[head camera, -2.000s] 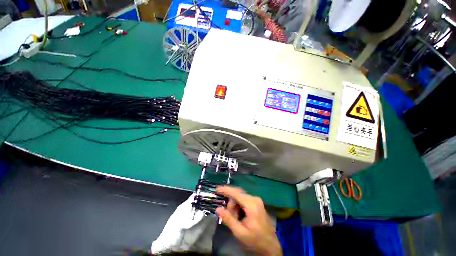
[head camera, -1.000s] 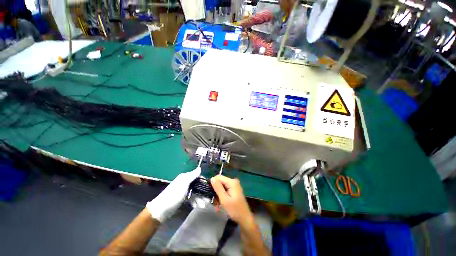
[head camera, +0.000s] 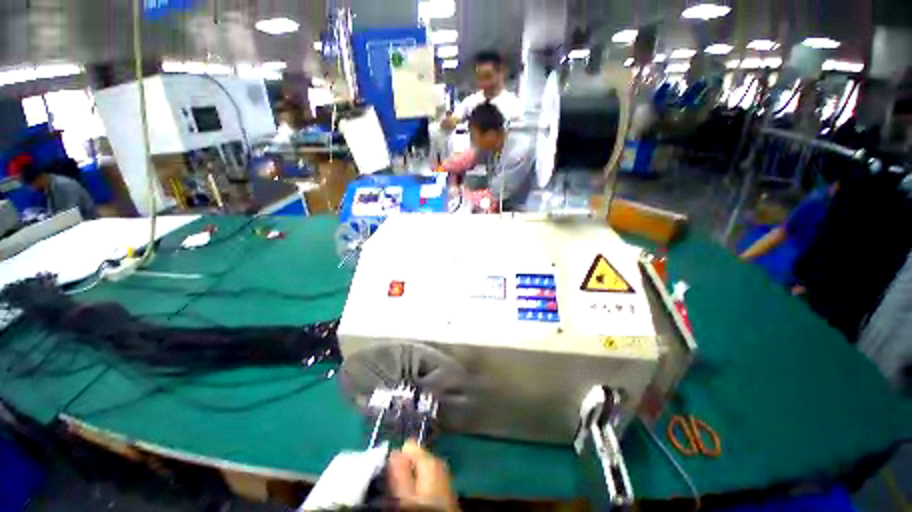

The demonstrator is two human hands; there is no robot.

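My gloved left hand (head camera: 345,478) and bare right hand (head camera: 420,476) are at the front ends of the two silver winding rods (head camera: 423,430), low in the picture and partly cut off by its bottom edge. A dark piece of the cable coil (head camera: 379,485) shows between the hands; most of it is hidden. The rods stick out from the spoked winding head (head camera: 445,372) on the left front of the cream winding machine (head camera: 450,270). The silver tying head (head camera: 607,450) juts from its right front.
Loose black cables (head camera: 200,343) lie on the green bench (head camera: 255,398) at left. Orange scissors (head camera: 694,436) lie right of the tying head. A blue second winding machine (head camera: 395,197) stands behind. Several people are in the background. A white spool hangs above.
The view has tilted up, so the machine and hands sit lower and background people show. Both hands remain at the rods; the coil, clear before, is now mostly hidden.
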